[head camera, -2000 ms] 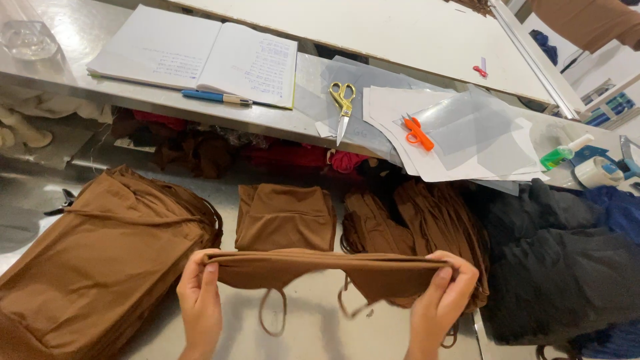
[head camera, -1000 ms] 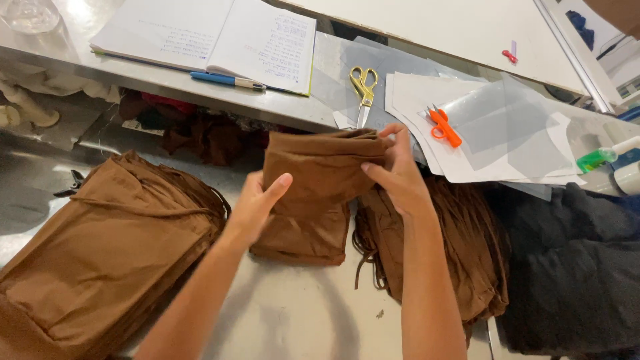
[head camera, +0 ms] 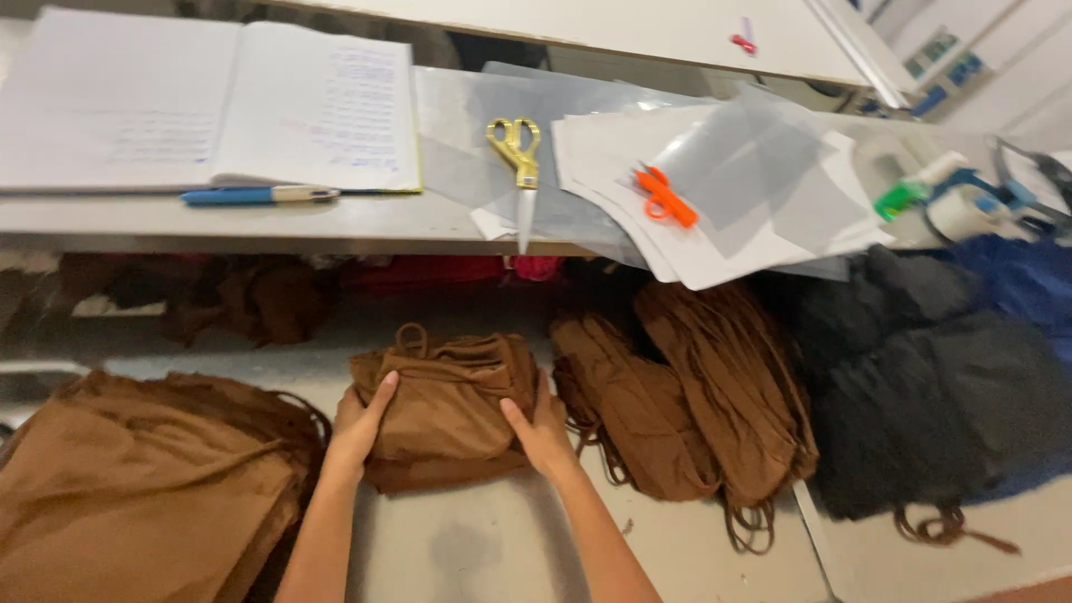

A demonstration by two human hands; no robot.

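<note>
A folded brown fabric garment (head camera: 448,410) with a thin strap loop on top lies on a small brown stack in the middle of the lower metal table. My left hand (head camera: 362,419) presses its left side, thumb on top. At its right side is my right hand (head camera: 540,423), thumb on the cloth and fingers along the edge. Left of my hands lies a large pile of brown fabric pieces (head camera: 151,486). To the right, bundles of folded brown garments (head camera: 720,394) with dangling straps sit close together.
On the raised metal shelf are an open notebook (head camera: 310,109), a blue pen (head camera: 251,196), gold-handled scissors (head camera: 521,167), white paper sheets (head camera: 729,251) and orange thread snips (head camera: 666,197). Black fabric (head camera: 930,402) and blue fabric (head camera: 1026,285) lie at the right, tape rolls (head camera: 967,213) behind.
Two seconds ago my hands held a brown garment stretched wide; one second ago it was folded above the middle stack. Now it lies lower, on that stack, between my hands.
</note>
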